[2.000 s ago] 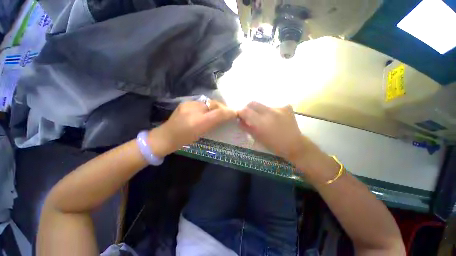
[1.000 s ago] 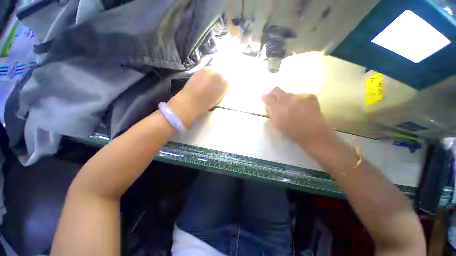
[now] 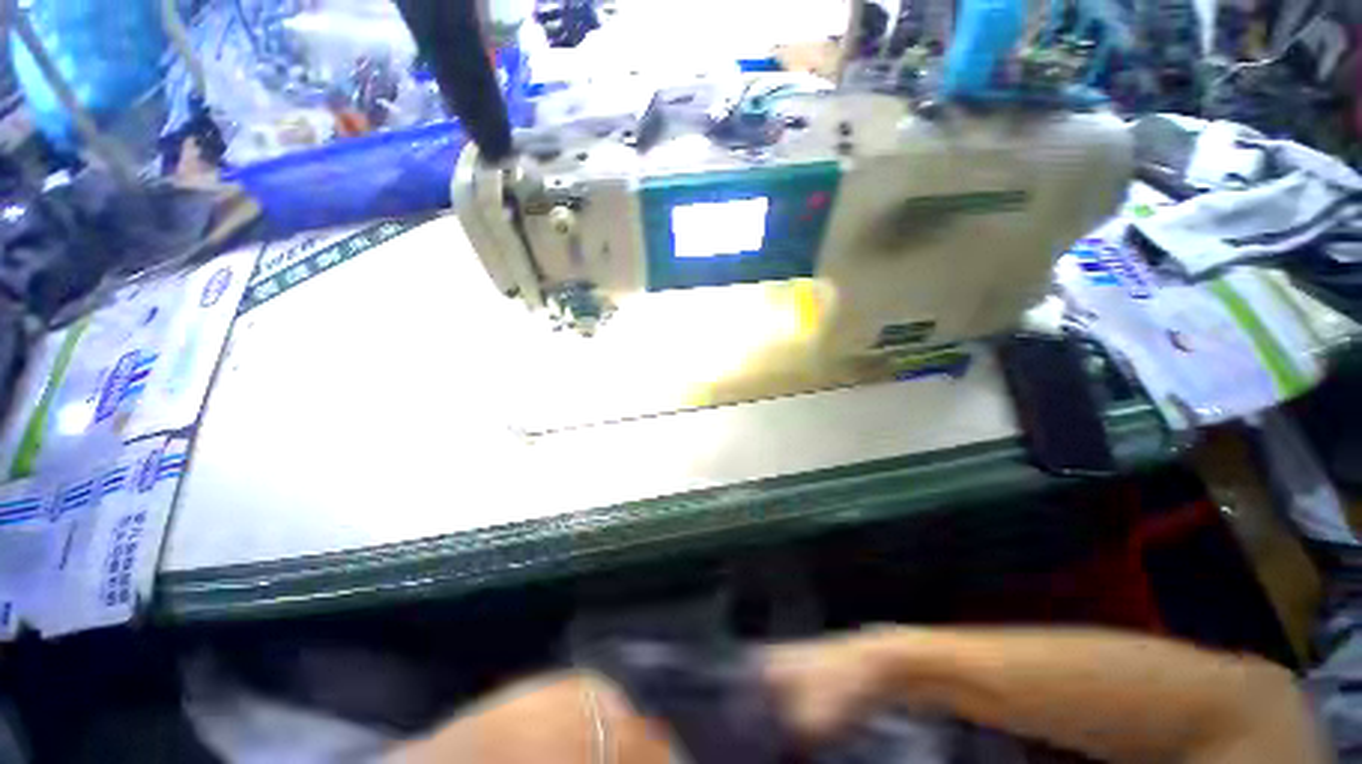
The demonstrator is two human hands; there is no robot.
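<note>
Dark grey cloth [image 3: 695,694] is bunched at the bottom centre, below the table's front edge, and blurred. My right hand [image 3: 822,690] reaches in from the right and grips this cloth; its fingertips are hidden in it. My left hand [image 3: 575,724] is at the bottom edge, left of the cloth, blurred and cut off, so its fingers do not show. The cream sewing machine [image 3: 978,224] stands behind, with a green panel and lit screen. Its needle area [image 3: 580,311] has no cloth under it. The pale table [image 3: 359,433] has a green front edge.
Printed plastic packaging [image 3: 112,381] covers the table's left end. More packaging [image 3: 1195,321] and grey-white cloth [image 3: 1270,202] lie at the right. A black phone [image 3: 1058,403] lies near the right front edge. A blue basket [image 3: 359,179] is behind. Something red [image 3: 1076,590] is below the table.
The view has lifted and widened. My hands have moved from the needle area to below the table edge. The large grey bundle no longer lies left of the needle.
</note>
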